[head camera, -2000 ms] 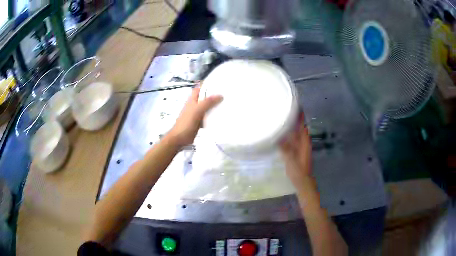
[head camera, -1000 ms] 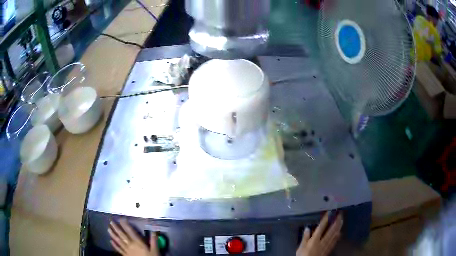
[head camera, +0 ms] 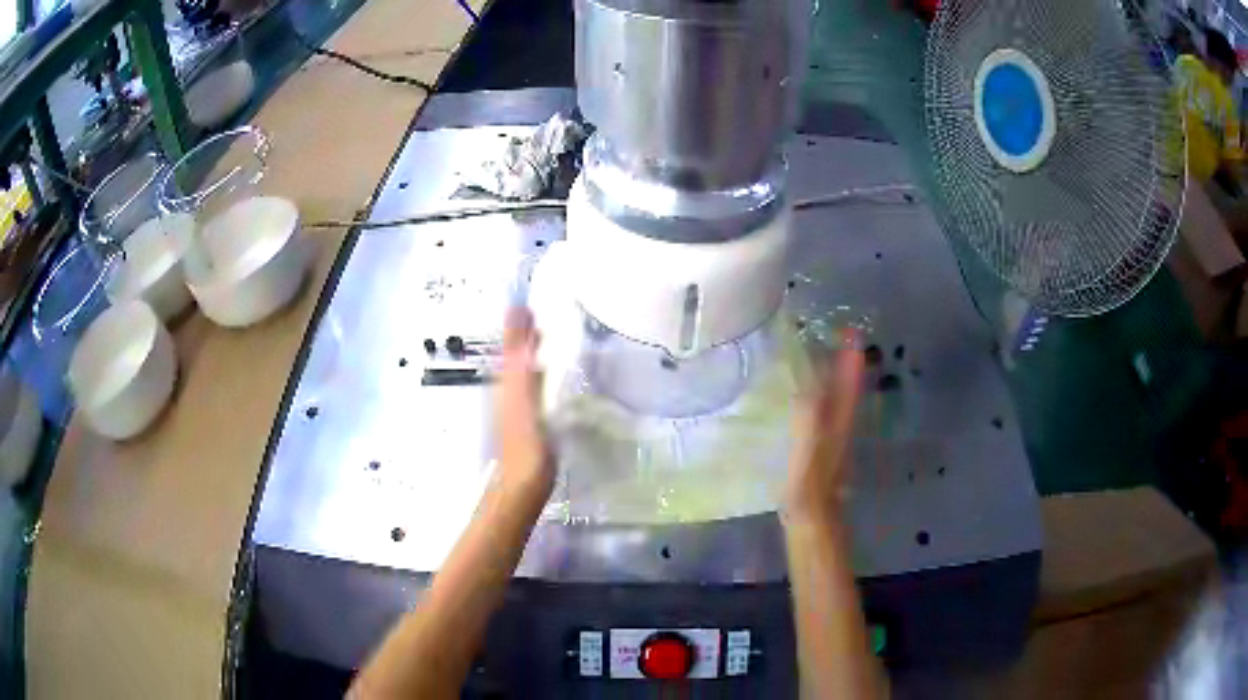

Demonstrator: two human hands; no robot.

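A white housing (head camera: 684,280) with a small vertical slot stands white side up at the middle of the machine table, its clear section (head camera: 671,372) below. The shiny metal press head (head camera: 684,110) is down on its top. A pale crumpled sheet (head camera: 657,472) lies around its base. My left hand (head camera: 524,410) is at the housing's left and my right hand (head camera: 825,431) at its right. Both are blurred, empty and held apart from the housing, fingers pointing forward.
Several housings (head camera: 123,369) stand on the cardboard-covered bench (head camera: 151,547) at left. A pedestal fan (head camera: 1061,151) is at right, a carton (head camera: 1115,547) below it. A greyish crumpled bundle (head camera: 534,157) lies rear left. The front panel has a red button (head camera: 668,656).
The press head has come down onto the housing. Both my hands have left the front panel's button areas and moved forward to either side of the housing.
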